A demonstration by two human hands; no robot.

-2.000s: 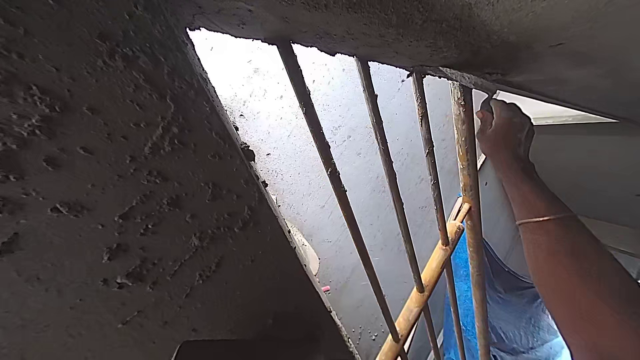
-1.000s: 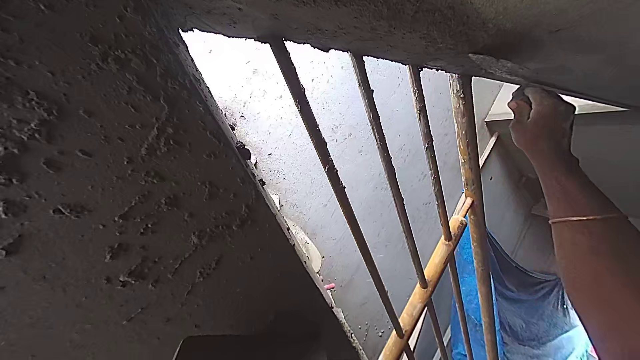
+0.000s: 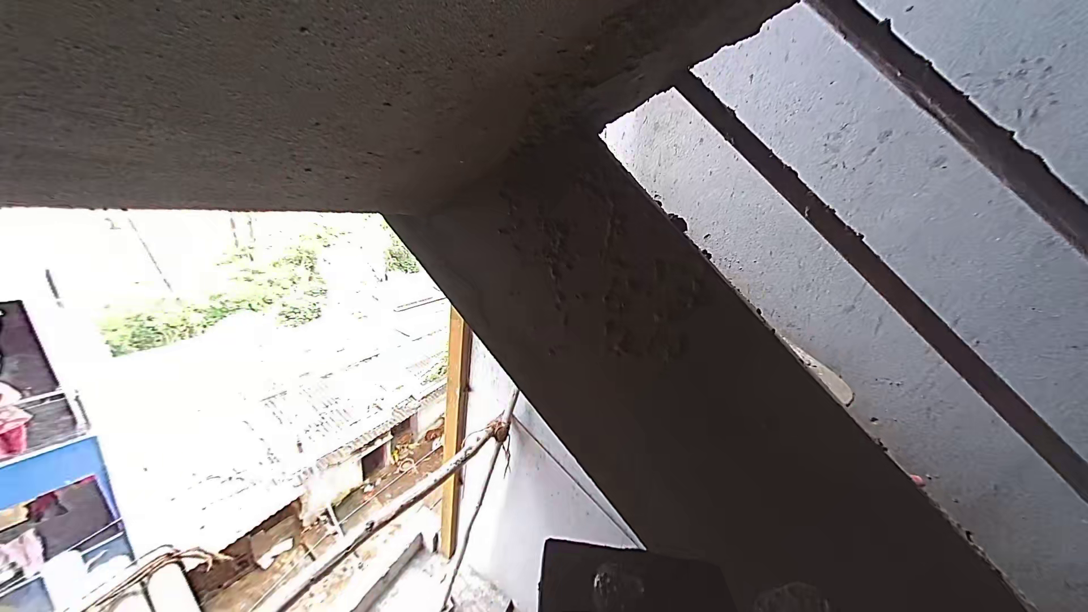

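Neither my left hand nor my right hand shows in the head view now, so what they hold cannot be seen. A dark, rough plastered wall [image 3: 680, 382] runs diagonally down the middle and meets a plastered ceiling [image 3: 255, 102]. To its right, dark metal bars [image 3: 858, 246] cross an opening, with a pale speckled wall [image 3: 901, 280] behind them. At the bottom centre is a dark boxy object [image 3: 625, 578], too dim to identify.
On the left an opening looks down on a sheet roof [image 3: 280, 416] and trees [image 3: 229, 297]. A wooden pole [image 3: 391, 510] is tied to a thinner stick near a yellowish post [image 3: 455, 433]. A blue-and-white building [image 3: 59, 476] stands at the far left.
The view has swung strongly left, bringing in the outdoor opening. The raised hand and forearm seen earlier by the bars on the right are out of view.
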